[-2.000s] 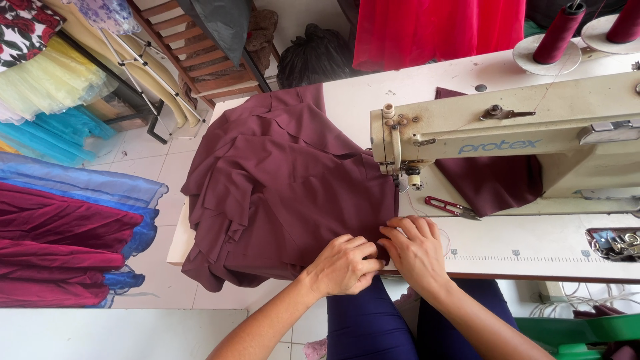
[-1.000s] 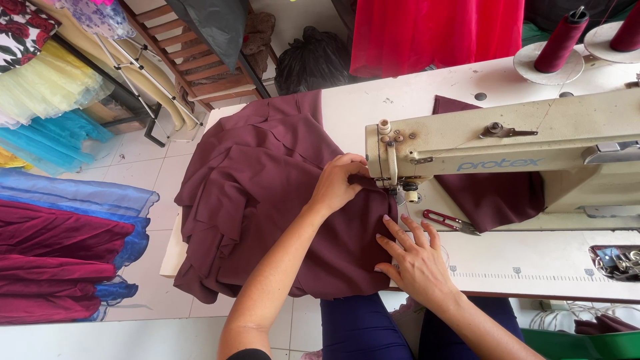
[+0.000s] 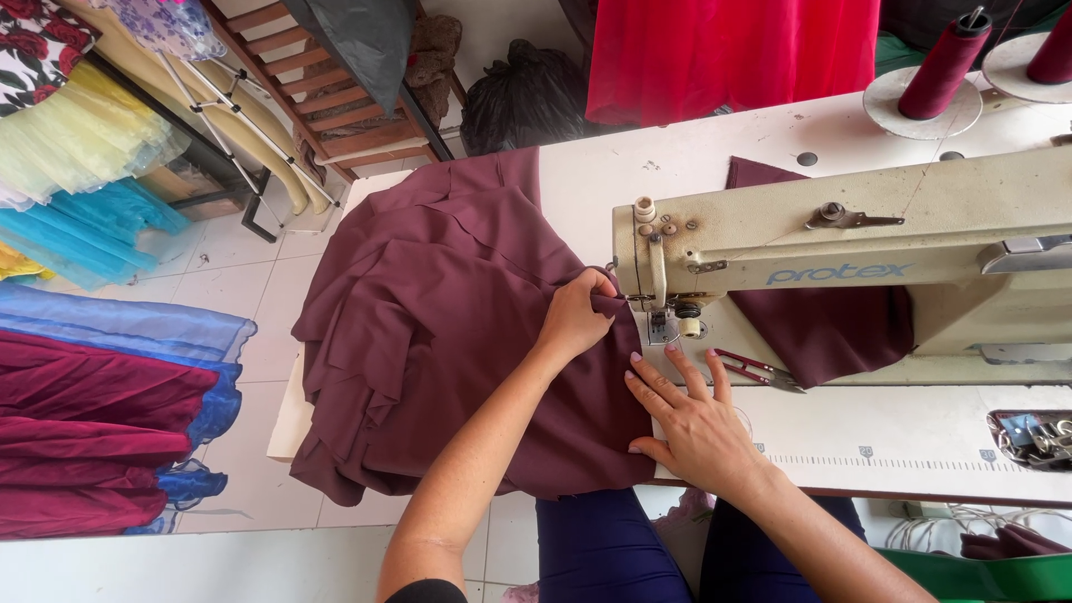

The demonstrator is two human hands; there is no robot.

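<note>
A large piece of maroon fabric (image 3: 452, 335) lies bunched over the left end of the white sewing table, its right edge beside the presser foot (image 3: 660, 328) of a Protex sewing machine (image 3: 821, 243). Just left of the needle area, my left hand (image 3: 578, 314) pinches the fabric between thumb and fingers. My right hand (image 3: 699, 419) rests with fingers spread, its thumb and some fingertips at the fabric's edge, the others on the table in front of the foot. Red-handled thread snips (image 3: 758, 370) lie right of my fingertips. Another maroon piece (image 3: 825, 331) lies under the machine arm.
Maroon thread cones (image 3: 942, 71) stand on round holders at the back right. A recessed tray (image 3: 1038, 435) of small metal parts is at the table's right. A wooden chair (image 3: 301, 75), a black plastic bag (image 3: 523, 100) and hanging red fabric (image 3: 729, 59) are behind; skirts (image 3: 92, 419) hang left.
Two seconds ago both hands were together at the fabric's front edge. My left hand has since moved up beside the machine head, and my right hand has spread its fingers near the foot.
</note>
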